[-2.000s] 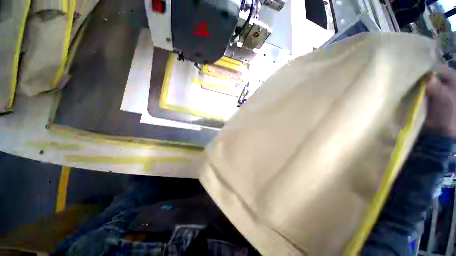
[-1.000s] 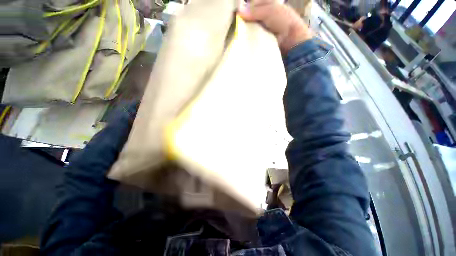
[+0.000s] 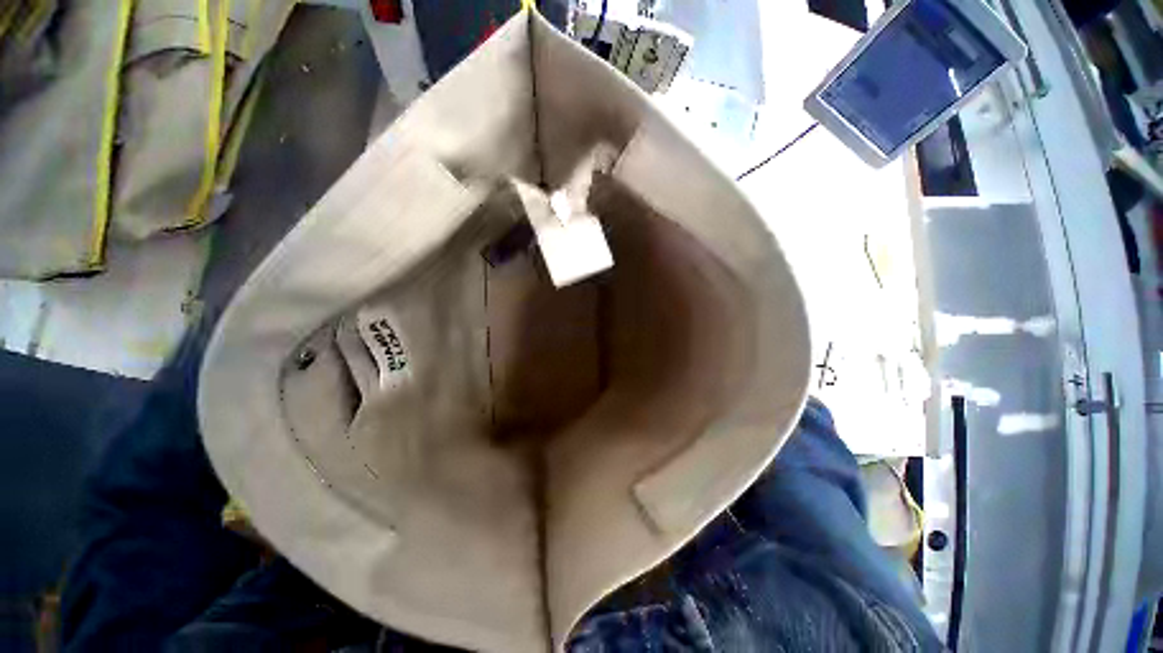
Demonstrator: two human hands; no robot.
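Observation:
A beige bag body fills the middle, its mouth wide open towards me, so I look down into its brown, shaded inside. A small pale tab hangs inside near the top corner. A label with dark lettering lies on the left inner wall beside an inner pocket. A bit of yellow trim shows at the bag's top tip. Dark blue sleeves lie on both sides of the bag. Neither of my hands is visible; the bag covers where the sleeves lead.
Beige pieces with yellow edges lie at the upper left. The machine is mostly hidden behind the bag. A tablet with a thin cable stands at the upper right of the white table. A metal-and-white rail runs down the right.
The bag has turned from its side to show its open mouth and inside. My right hand, seen earlier gripping its edge, has gone out of sight. The tablet has come into view.

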